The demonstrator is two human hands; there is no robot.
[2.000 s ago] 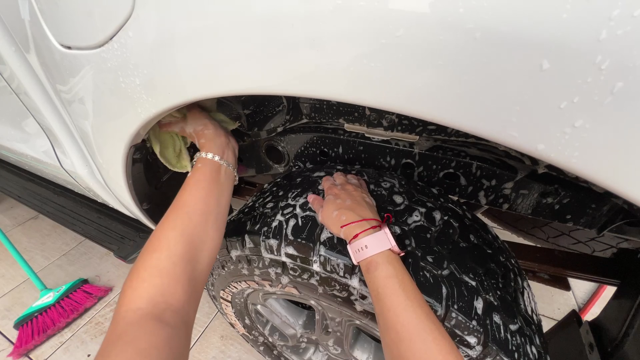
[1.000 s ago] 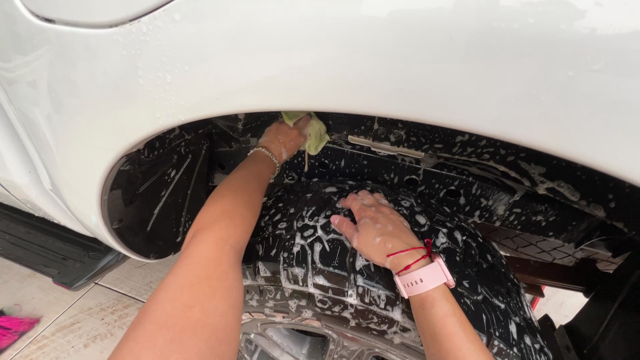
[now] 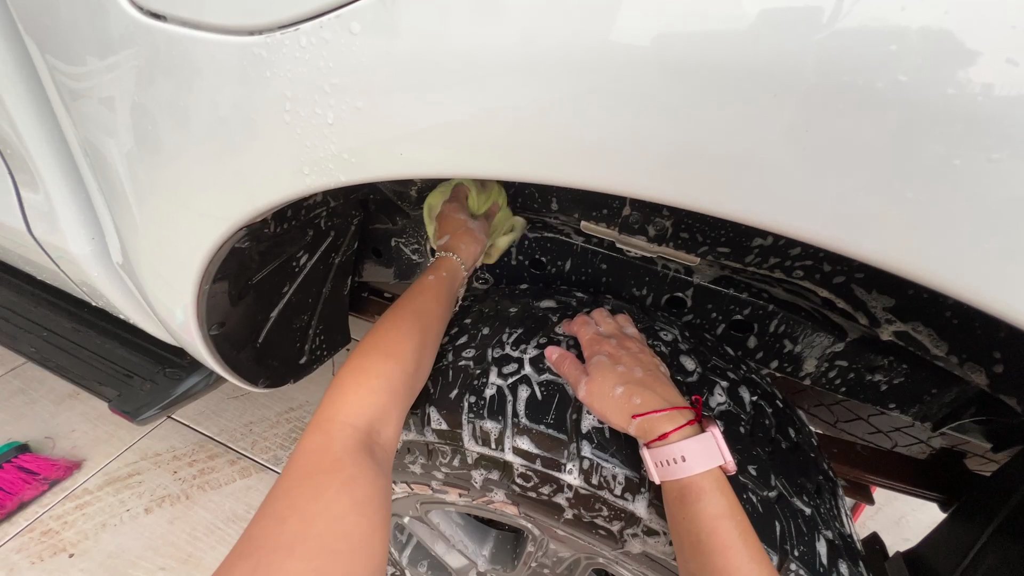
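My left hand (image 3: 464,228), a chain bracelet at its wrist, grips a yellow-green cloth (image 3: 502,228) against the soapy black inner wall of the wheel well (image 3: 552,260). My right hand (image 3: 616,368) rests with spread fingers on top of the foam-covered tire tread (image 3: 512,400); it holds nothing and has suds on its skin. A pink watch band (image 3: 688,458) and a red string bracelet circle the right wrist. Below the tread, part of the wheel rim (image 3: 472,536) shows, also soapy. The left fingertips are partly hidden in the cloth.
The white fender (image 3: 560,104) of the vehicle arches over both hands. A black side step (image 3: 104,352) lies at the left above the tiled floor (image 3: 160,496). Pink bristles of a broom (image 3: 36,476) show at the lower left. Dark undercarriage parts (image 3: 904,468) are at the right.
My left hand has moved with the cloth from the front end of the wheel well rightward along the inner wall. My right hand has stayed on the tire. The view has shifted somewhat.
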